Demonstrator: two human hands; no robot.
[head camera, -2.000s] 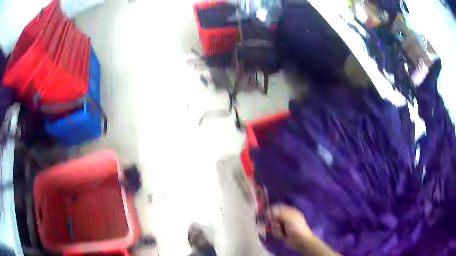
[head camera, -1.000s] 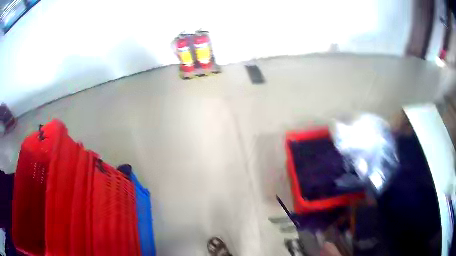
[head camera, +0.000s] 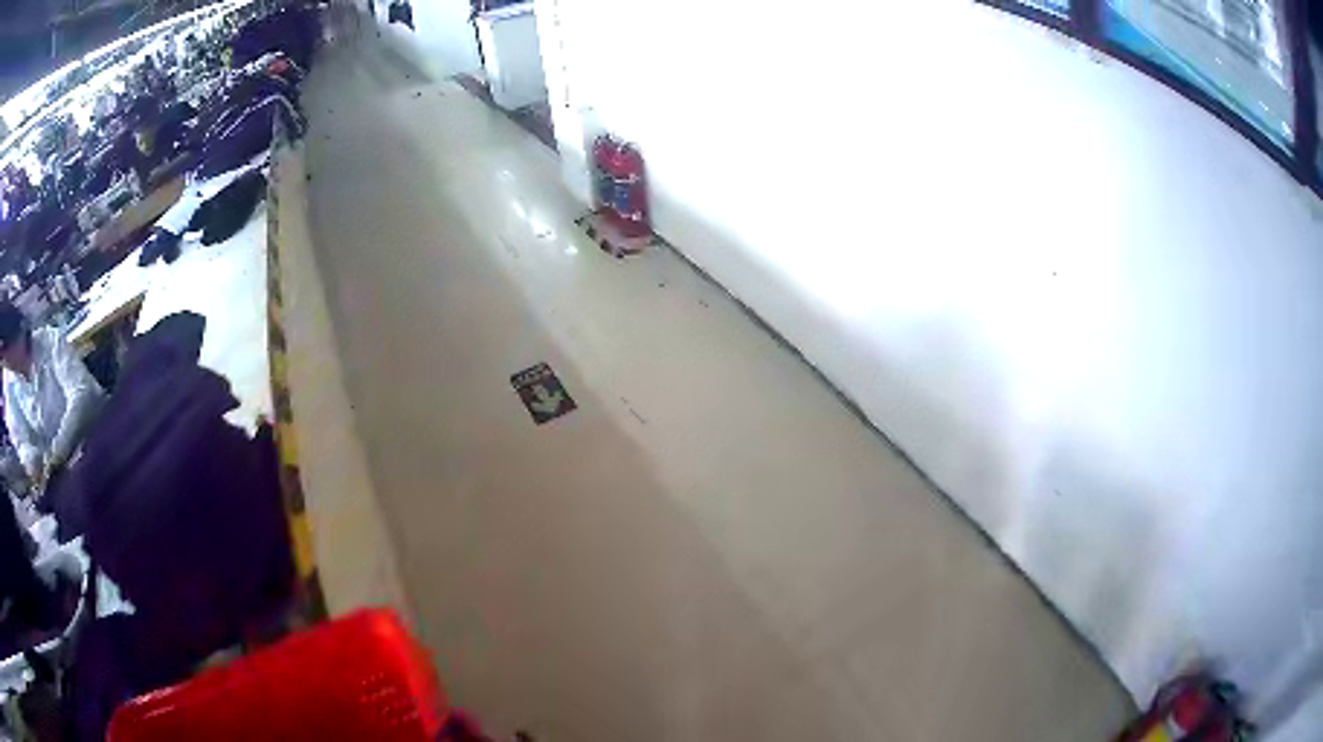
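Note:
No hand of mine shows in the head view. Nearest in front of me, a bright red plastic basket (head camera: 298, 684) is cut off by the bottom edge at the lower left. Behind it a large heap of dark purple cloth (head camera: 174, 486) lies over the white table (head camera: 240, 312) and hangs over its side. What my hands hold is out of the picture.
Yellow-black tape (head camera: 286, 435) edges the table along the aisle floor (head camera: 580, 536). A floor arrow sign (head camera: 544, 393) lies mid-aisle. A red fire extinguisher (head camera: 621, 186) stands by the white wall (head camera: 929, 247); another (head camera: 1187, 713) is lower right. A person in white (head camera: 51, 392) is left.
The view has swung so that the aisle runs away along the white wall. The basket with purple cloth and clear plastic has left the picture. My right hand, seen earlier, is out of view.

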